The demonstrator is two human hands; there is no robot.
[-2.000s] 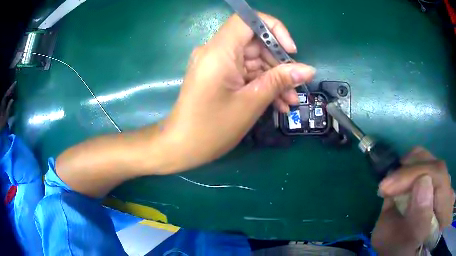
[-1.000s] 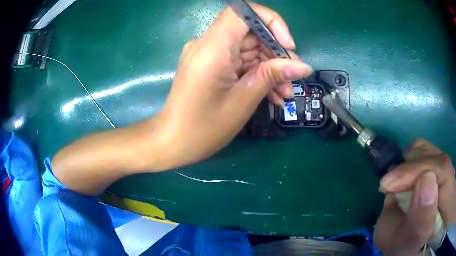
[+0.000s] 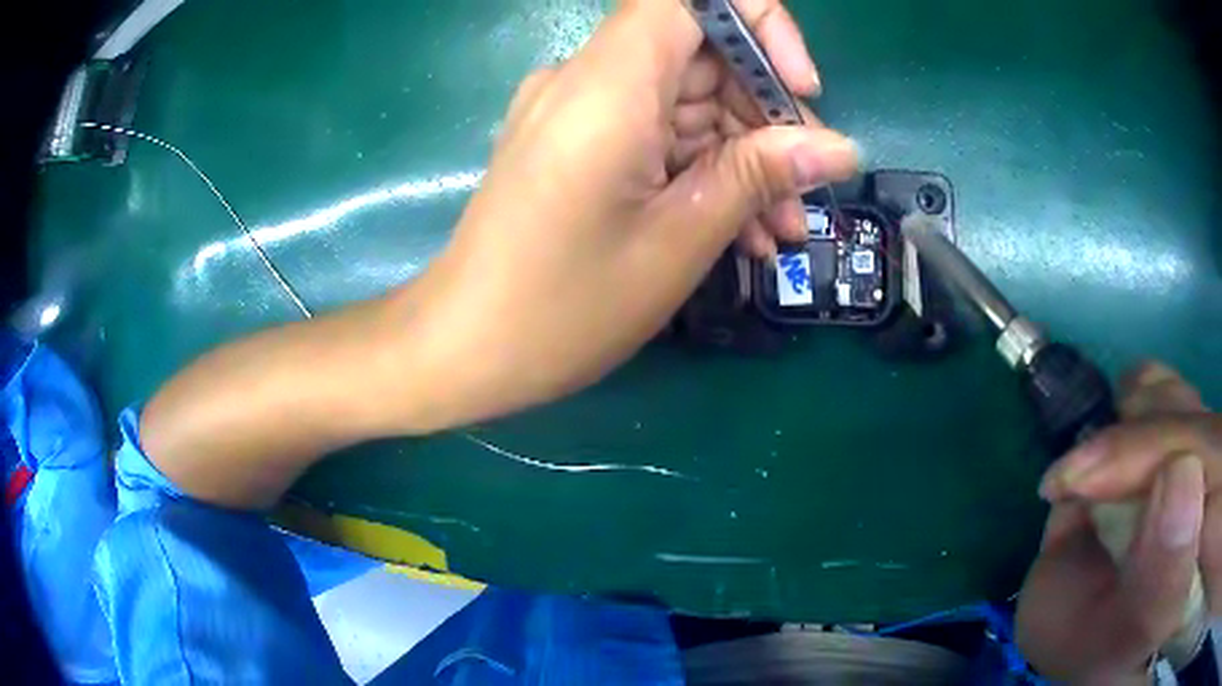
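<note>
My left hand point(image 3: 630, 201) grips flat silver tweezers point(image 3: 753, 63) with a row of holes; their thin tip points down into the top of a small black device housing point(image 3: 827, 316). The housing is open and shows a circuit board point(image 3: 863, 263) and a pale rectangle with blue marks point(image 3: 793, 278). It sits in a black holding fixture point(image 3: 930, 197), whose left part is partly hidden by my left hand. My right hand point(image 3: 1132, 523) holds a soldering iron point(image 3: 1021, 343), its tip end blurred near the housing's upper right edge. Whether it touches is unclear.
Solder wire point(image 3: 215, 192) curves across the green mat point(image 3: 563, 543) from a reel point(image 3: 89, 114) at far left, passing behind my left forearm. A yellow-edged item point(image 3: 382, 539) lies below that forearm. A blue sleeve point(image 3: 60, 496) shows at the left edge. A white strip point(image 3: 138, 24) is at upper left.
The soldering iron and my right hand have shifted right, with the iron's tip slightly farther from the board. The housing and fixture appear slightly up and right in view. Both hands keep their tools.
</note>
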